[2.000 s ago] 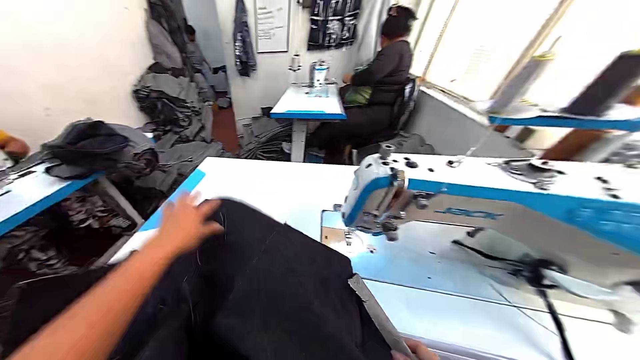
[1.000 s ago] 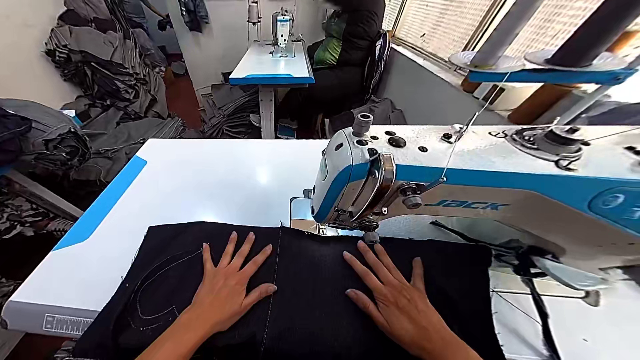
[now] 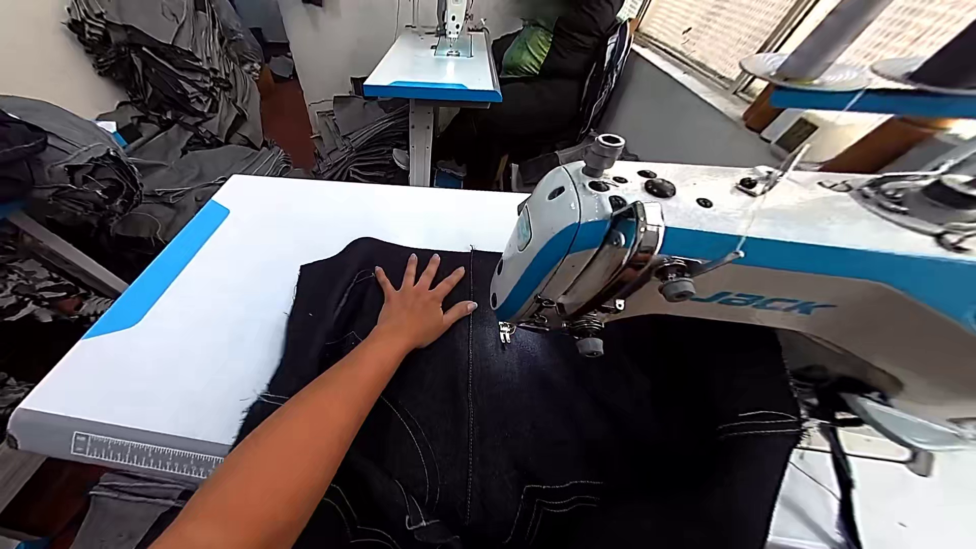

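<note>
Dark denim pieces (image 3: 564,427), joined by a stitched seam, lie across the sewing table (image 3: 366,206) and pass under the head of a white and blue Jack sewing machine (image 3: 564,236). Pale decorative stitching shows on the denim. My left hand (image 3: 418,309) rests flat on the cloth, fingers spread, just left of the seam and of the presser foot (image 3: 505,332). It grips nothing. My right hand is out of the frame.
Thread cones (image 3: 831,38) stand on a rack at the upper right. Behind the table are a second sewing machine (image 3: 455,23) on its own table and a seated person in dark clothes. Piles of grey garments (image 3: 175,69) fill the left background.
A second ago both hands lay on the denim; now only my left does, and my right has left the view. More denim, with decorative stitching, now shows spread under and around the machine head.
</note>
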